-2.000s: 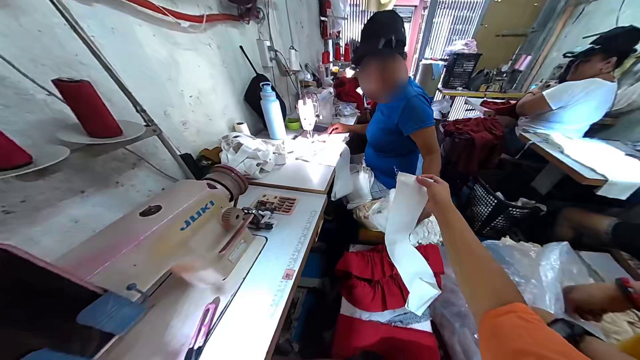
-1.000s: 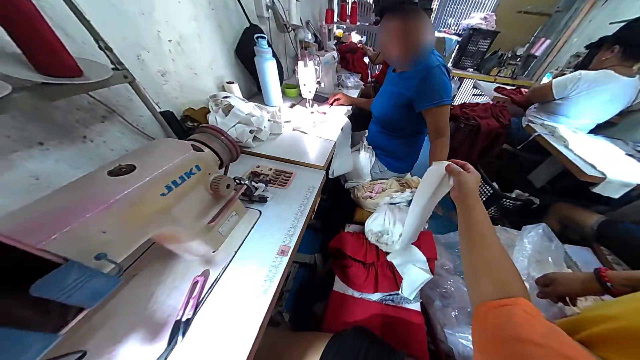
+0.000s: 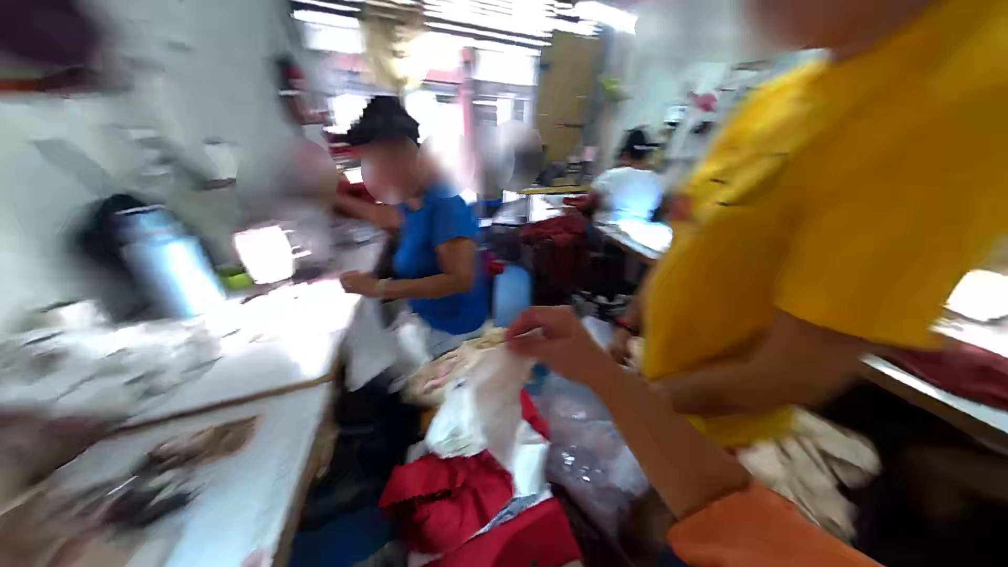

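Note:
My right hand (image 3: 555,339), reaching in from an orange sleeve, pinches the top of a white fabric strip (image 3: 500,394) that hangs down. Below the strip lies a pile of red cloth (image 3: 449,496), with white cloth (image 3: 457,425) beside it. A clear plastic bag (image 3: 587,441) is right of the strip. My left hand is out of view. The view is blurred by motion.
A sewing table (image 3: 244,457) with blurred machine parts is at left, with white fabric (image 3: 102,362) and a blue bottle (image 3: 173,256) behind. A person in blue (image 3: 441,260) sits ahead; a person in yellow (image 3: 787,220) is close at right.
The view has swung to the right. The person in yellow now fills much of the right side. My right hand still holds the white strip.

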